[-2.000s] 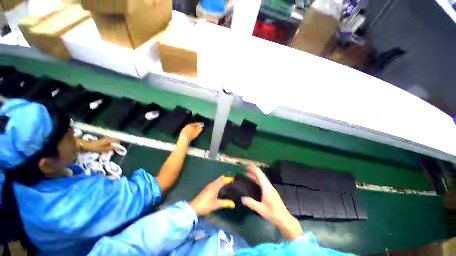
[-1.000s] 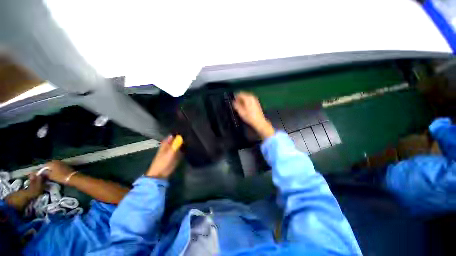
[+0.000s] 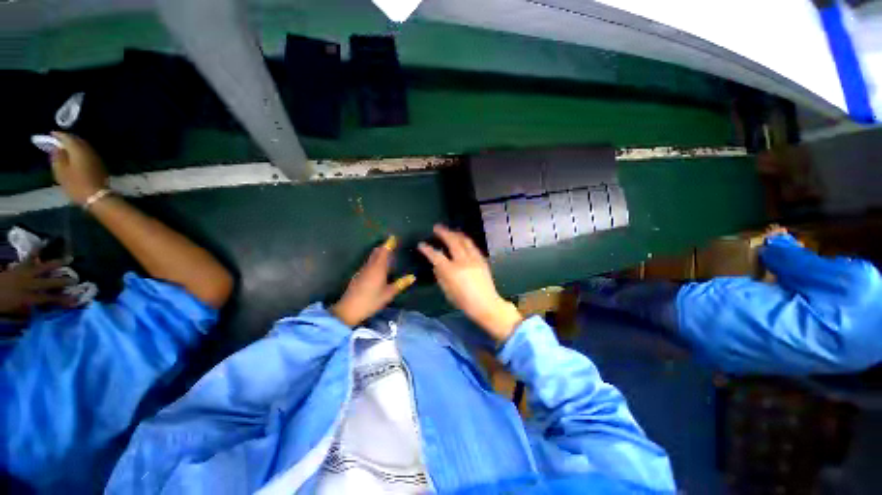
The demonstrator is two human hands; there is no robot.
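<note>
My left hand (image 3: 369,282), with yellow finger cots, is at the near side of the dark green bench (image 3: 290,232), fingers apart. My right hand (image 3: 466,278) is just right of it, fingers spread and bent toward it. The area between them is dark; I cannot tell if a black box is there. A tight block of closed black boxes (image 3: 551,208) sits right of my hands against the metal rail, with narrow sides facing me.
Open black boxes (image 3: 378,82) lie on the green conveyor behind the rail (image 3: 387,166). A grey post (image 3: 237,82) stands left. A neighbour's arm (image 3: 160,237) reaches over the rail at left, near white coiled cables (image 3: 79,290). Another person's blue sleeve (image 3: 754,314) is at right by brown cartons (image 3: 725,258).
The view has turned down and right. My hands have drawn back from the black boxes at the rail to the near bench. The neighbour's hand has moved over the belt.
</note>
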